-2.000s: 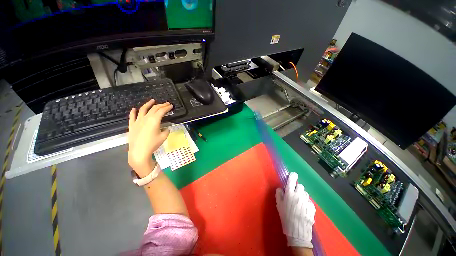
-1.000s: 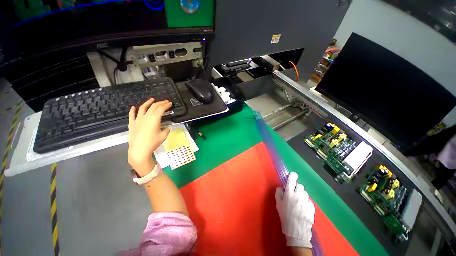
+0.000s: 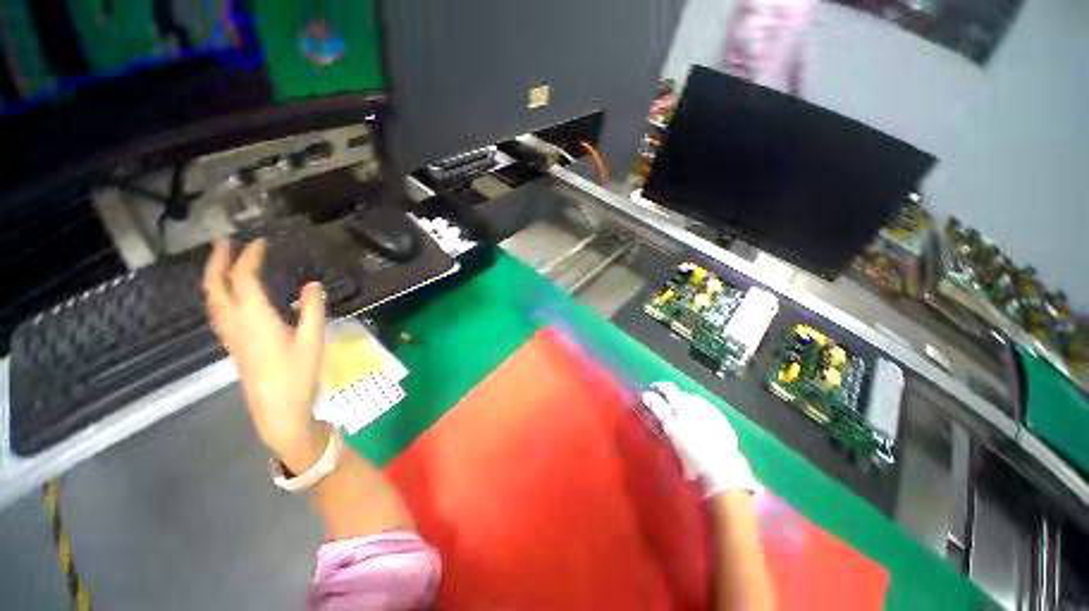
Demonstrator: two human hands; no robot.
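Observation:
My left hand, bare with a white wristband, is raised over the right part of the black keyboard, fingers spread and holding nothing. My right hand, in a white glove, is over the red mat at its right edge, slightly blurred. A purple see-through strip runs from the green bench top down to this hand; its lower part is blurred. Whether the fingers grip it is hard to see. Two green power boards with silver-white blocks lie on a dark plate on the conveyor.
A monitor with a green image stands at upper left. A dark monitor stands behind the conveyor rail. A mouse lies right of the keyboard. A label sheet lies on the bench. A person's pink sleeve shows at the top.
The view has swung right. My left hand has lifted off the keyboard, its fingers spreading. My right hand has turned and moved over the mat, and the strip has shifted.

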